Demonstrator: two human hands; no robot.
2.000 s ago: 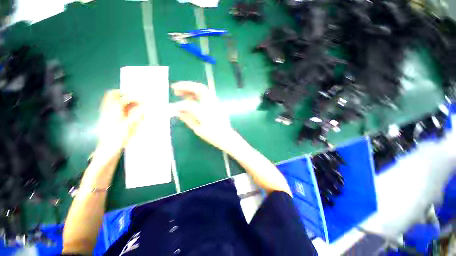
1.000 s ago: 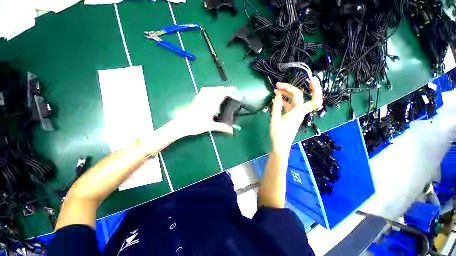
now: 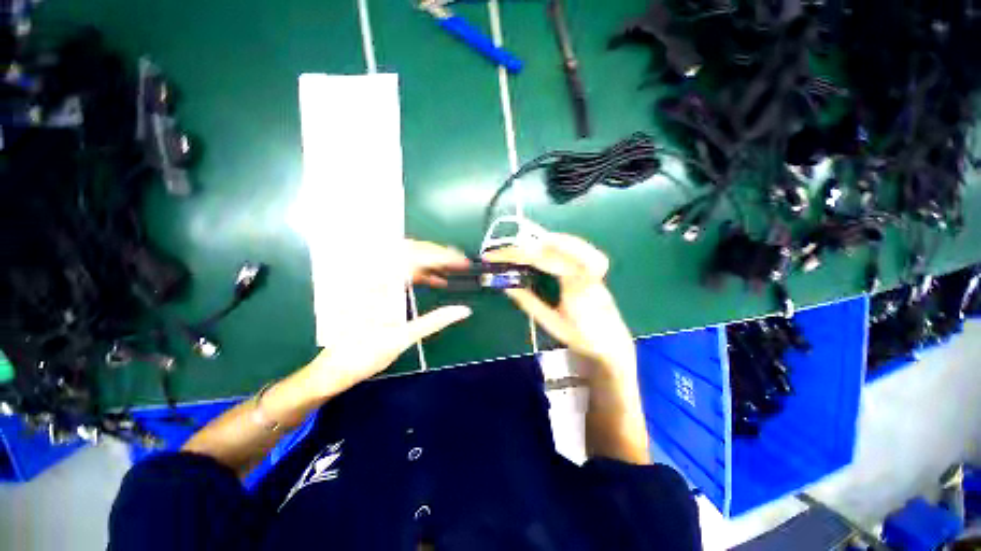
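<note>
A black connector module [image 3: 502,280] with a blue port lies across the space between my hands, its port side towards me. My right hand [image 3: 576,285] grips its right part between fingers and thumb. My left hand [image 3: 393,312] is at its left end, thumb apart from the fingers; blur hides whether the fingertips touch it. A white loop [image 3: 506,229] shows just behind the module. A black cable bundle [image 3: 605,168] lies on the green mat beyond, its lead running towards the module. A long white sheet [image 3: 355,194] lies left of the module.
Cutters with a blue handle [image 3: 479,43] and a thin dark tool [image 3: 572,75] lie at the far side. Black cable heaps stand left [image 3: 75,237] and right [image 3: 796,118]. A loose plug [image 3: 247,278] lies left. Blue bins [image 3: 801,398] stand below the bench edge.
The module has come to the middle in front of me, now gripped by my right hand instead of my left. A cable bundle now lies on the mat behind it. The view has shifted.
</note>
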